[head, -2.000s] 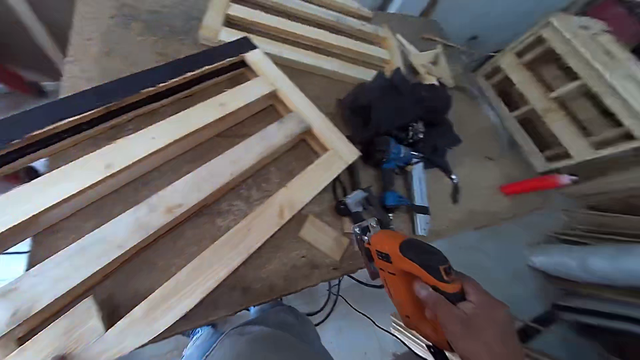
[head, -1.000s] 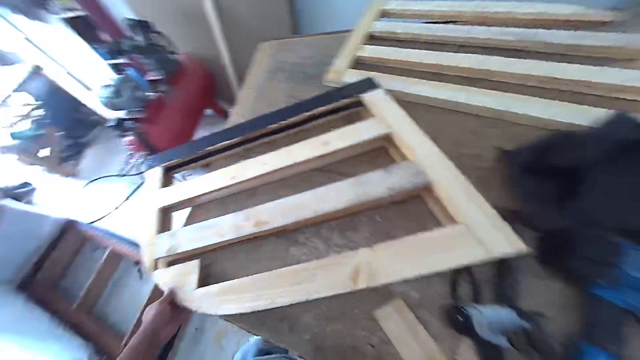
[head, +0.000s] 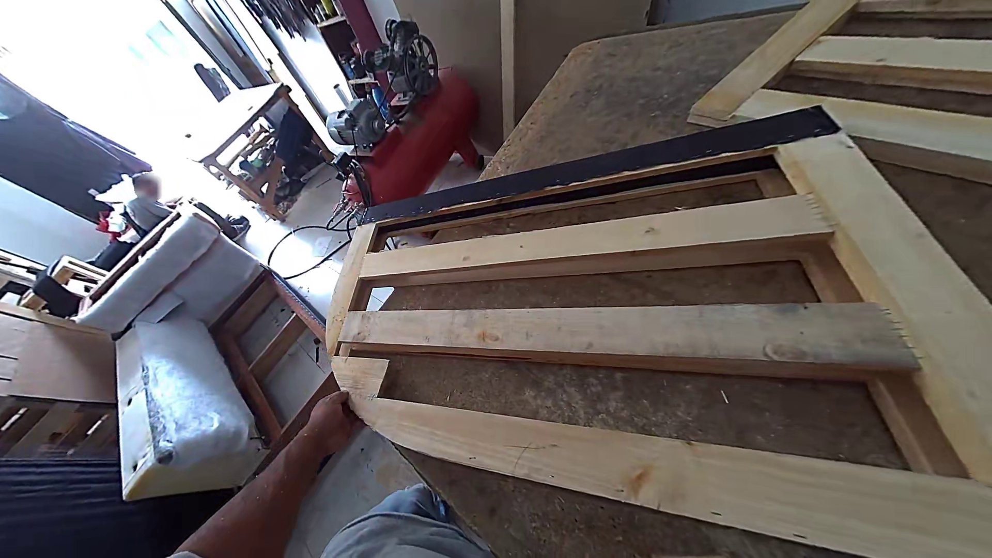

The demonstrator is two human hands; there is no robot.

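A slatted pine frame (head: 620, 333) lies across the workbench (head: 604, 85), its left end jutting past the bench edge. Along its far rail runs a black strip (head: 604, 167). My left hand (head: 333, 422) grips the rounded near-left corner of this frame, beside a short wooden block (head: 360, 376). My right hand is outside the view, so what it holds does not show. At the upper right, a second slatted wooden frame (head: 891, 116) rests on the same bench.
A red air compressor (head: 426, 139) stands on the floor beyond the bench. Left of the bench are a partly padded sofa frame (head: 186, 395) and a black hose (head: 310, 232). Farther off, a person (head: 146, 205) is beside a wooden table (head: 240, 124).
The view has swung left. Two seconds ago my right hand held an orange jigsaw near the bench; it is now out of view. My left hand came into view at the frame's corner.
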